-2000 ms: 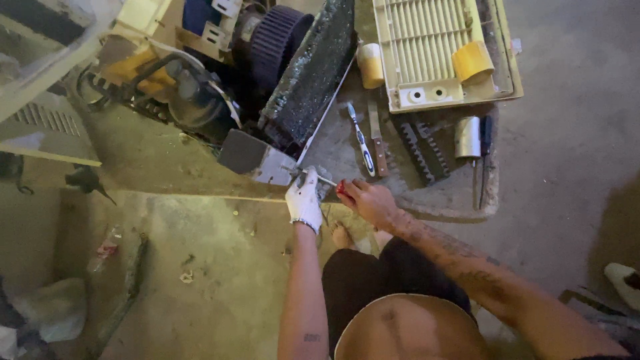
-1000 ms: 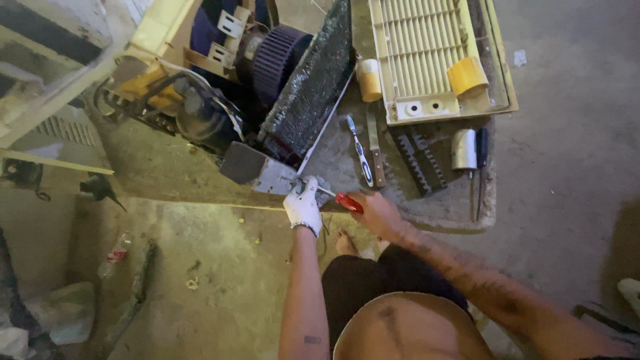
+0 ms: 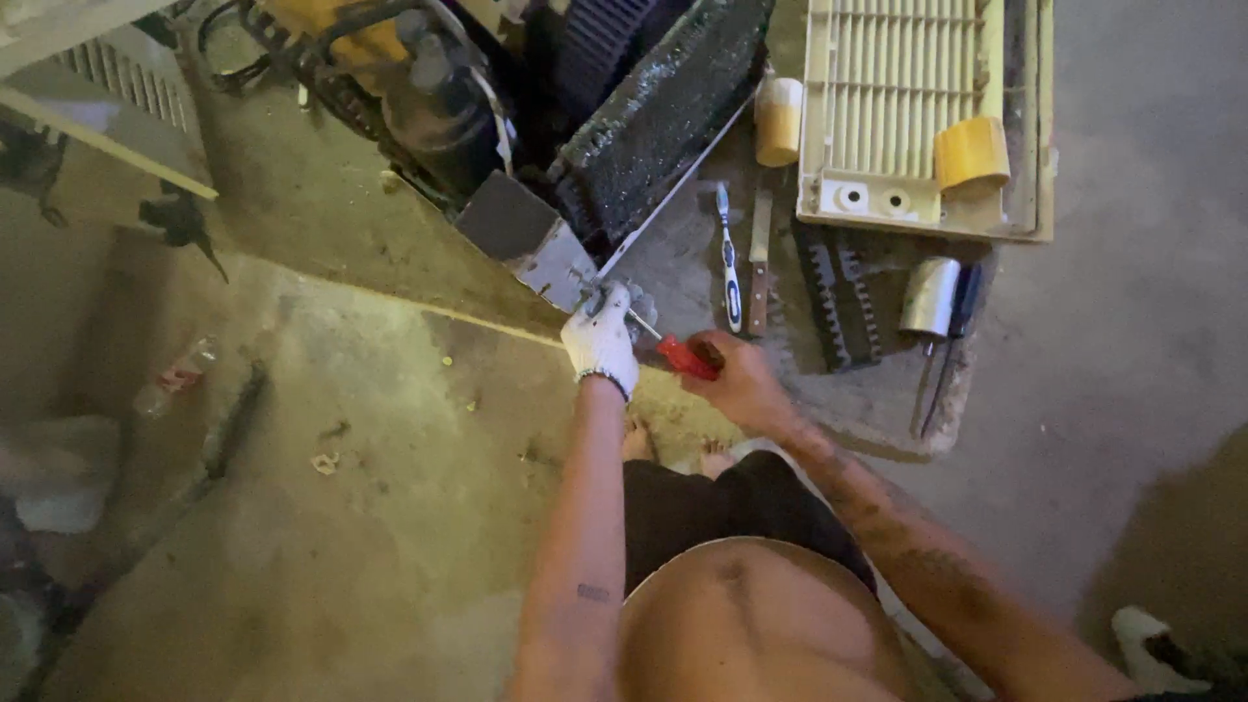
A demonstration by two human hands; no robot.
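My right hand [image 3: 738, 383], bare, grips the red handle of a screwdriver [image 3: 688, 357], its shaft pointing up and left. Gloved in white, my left hand [image 3: 600, 336] is at the lower corner of a metal box [image 3: 548, 255] on the opened appliance; its fingers are curled by the screwdriver's tip, and what they hold is hidden. Above my hands the dirty finned coil [image 3: 663, 127] slants up to the right. A blower wheel [image 3: 600, 34] and a dark rounded compressor-like part [image 3: 439, 127] lie behind the box.
Right of my hands lie a toothbrush [image 3: 728, 255], a wooden-handled blade [image 3: 760, 263], dark toothed strips [image 3: 838, 292], a silver cylinder [image 3: 928, 295] and a cream plastic grille [image 3: 907, 88] with a yellowish cylinder [image 3: 779, 122] beside it. A slatted panel [image 3: 127, 107] stands at left. The slab's edge [image 3: 419, 304] runs below the appliance.
My right hand and the screwdriver have shifted slightly down and right from two seconds ago, and more of the red handle shows. My left hand remains at the box's corner.
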